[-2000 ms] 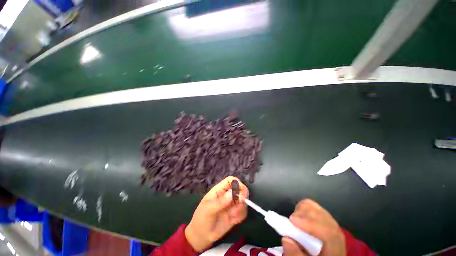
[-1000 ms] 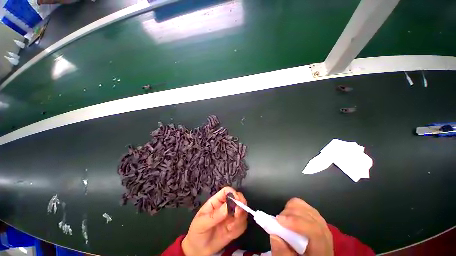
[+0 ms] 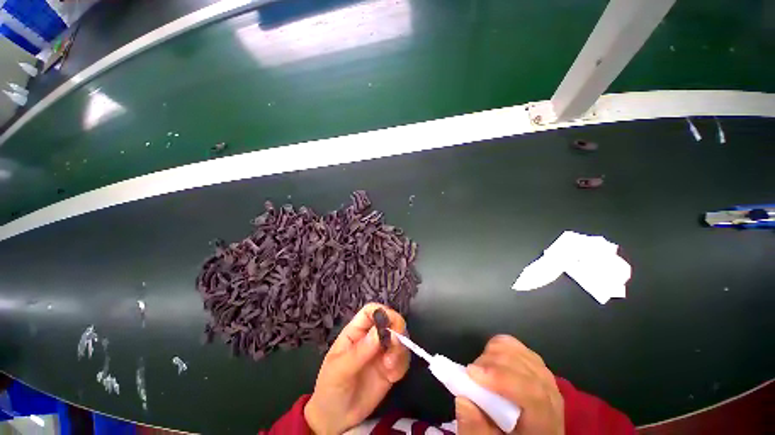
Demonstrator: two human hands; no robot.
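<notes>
My left hand (image 3: 357,370) holds a small dark brown part (image 3: 381,328) upright between thumb and fingertips, at the front edge of the heap of dark parts (image 3: 310,276). My right hand (image 3: 514,386) grips a white bottle (image 3: 476,392) with a long thin pale tip. The tip points left and up and meets or nearly meets the right side of the part; whether it touches, I cannot tell. The bottle's rear is partly covered by my right fingers.
White scraps (image 3: 582,265) lie right of the heap. Two dark parts (image 3: 588,183) lie near the upright (image 3: 608,59). A blue and silver cutter (image 3: 739,217) and two thin white sticks (image 3: 694,129) lie far right. Beyond the white rail (image 3: 340,153) is the green belt (image 3: 323,93).
The view has shifted. Both hands still hold the part and the bottle. The tip, over the part's upper end one second ago, is now at its right side. The small dark piece on the belt has moved left.
</notes>
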